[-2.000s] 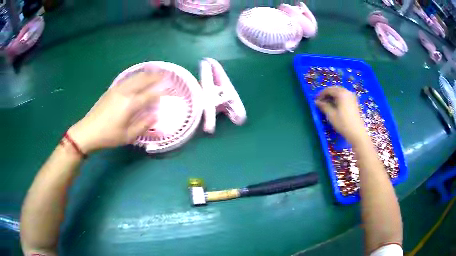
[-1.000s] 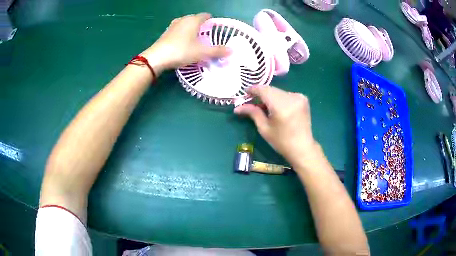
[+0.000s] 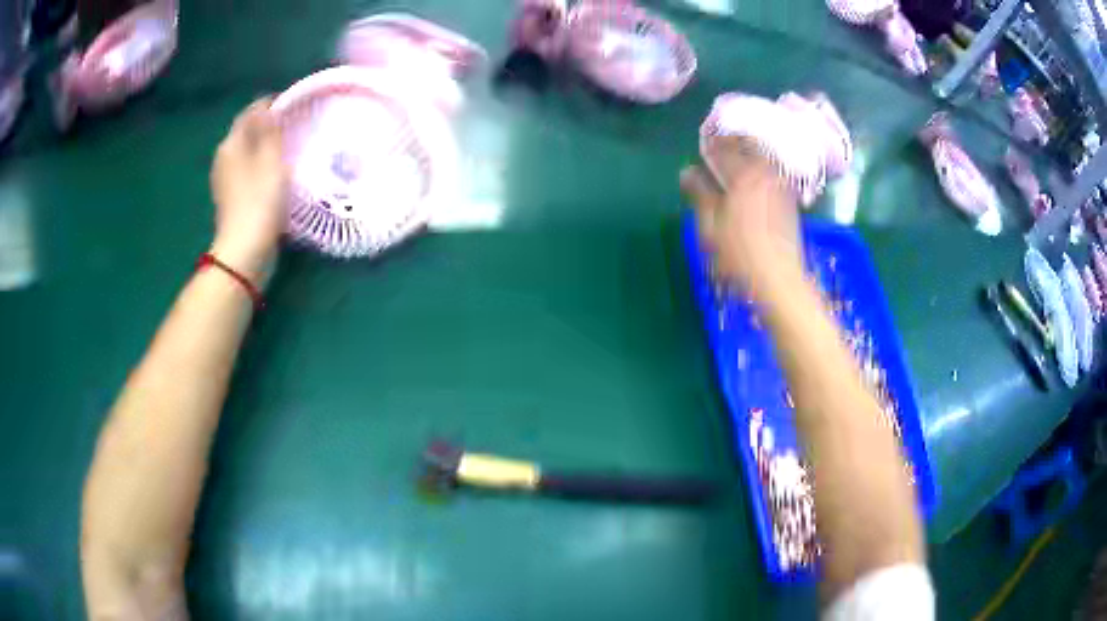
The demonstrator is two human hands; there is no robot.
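Note:
My left hand (image 3: 253,182) grips the left rim of a pale pink clip fan (image 3: 358,164), which lies grille side up at the left, its clip pointing away. My right hand (image 3: 753,224) is blurred, above the far end of the blue parts tray (image 3: 728,376), with its fingers at the near edge of a second pink fan (image 3: 789,140). Whether it touches that fan or holds anything cannot be told. The tray holds small copper and whitish pieces, partly hidden by my right forearm. A mallet (image 3: 558,482) lies in front, its head to the left.
Another pink fan (image 3: 631,51) lies at the back middle and one (image 3: 128,55) at the far left. More fans (image 3: 963,182) stand at the right. Hand tools (image 3: 1020,328) and pale bundles (image 3: 1054,309) lie at the right bench edge. A blue stool (image 3: 1038,485) is below.
My right hand has left the near fan's rim and moved right to the second fan beyond the tray. My left hand and the fan are further left in view. The view has shifted.

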